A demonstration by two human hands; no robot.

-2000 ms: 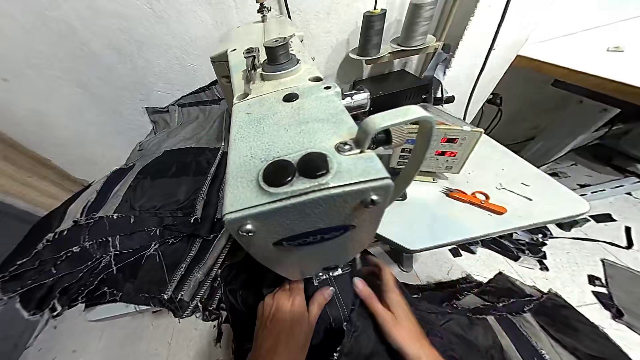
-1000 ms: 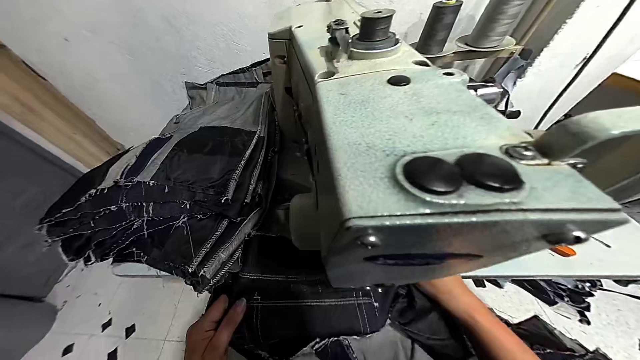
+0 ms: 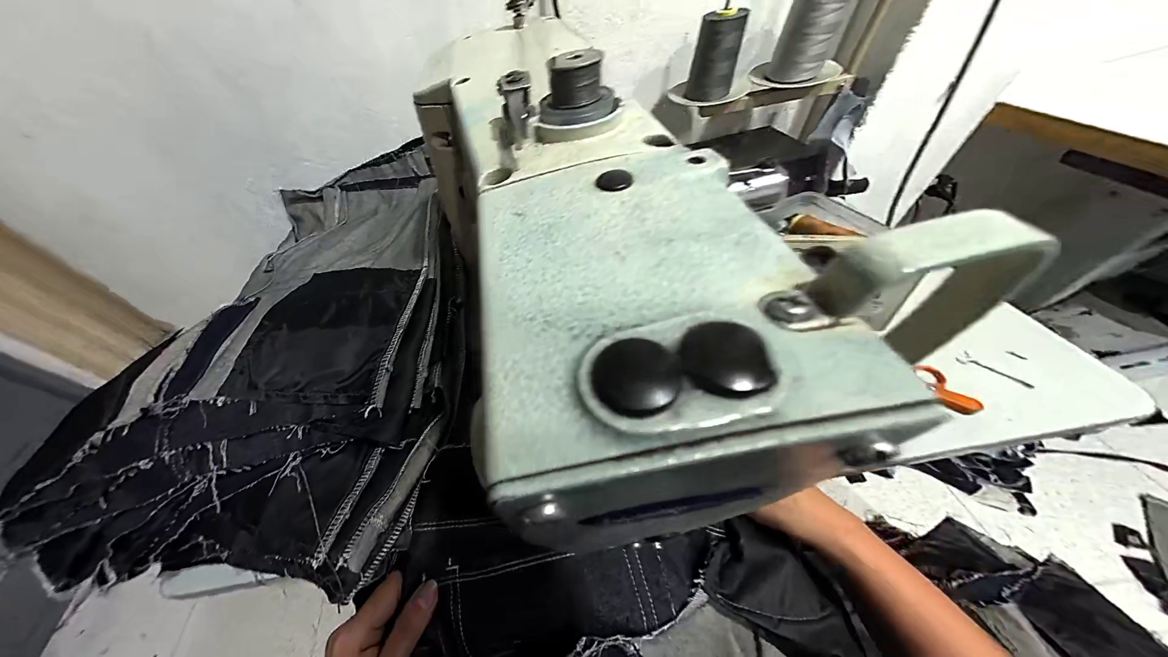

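The pale green head of an industrial sewing machine (image 3: pixel 602 265) fills the middle of the view. Below it lies a dark denim garment (image 3: pixel 538 584) with light stitch lines and a frayed edge. My left hand (image 3: pixel 383 620), at the bottom, grips the garment's left edge between thumb and fingers. My right forearm reaches in from the lower right, and the machine head hides most of my right hand (image 3: pixel 808 506), so its fingers cannot be seen. A stack of dark denim pieces (image 3: pixel 319 338) with frayed edges lies left of the machine.
Orange-handled thread snips (image 3: pixel 958 401) lie on the white machine table (image 3: pixel 1040 383) at the right, beside a small metal tool (image 3: pixel 995 370). Thread cones (image 3: pixel 716 55) stand behind. More denim pieces (image 3: pixel 1022 575) are at the lower right, with fabric scraps on the floor.
Two seconds ago both hands lay on the cloth near the needle area; my left hand is now farther left, at the garment's edge, and my right hand has gone behind the machine head. The view has moved closer.
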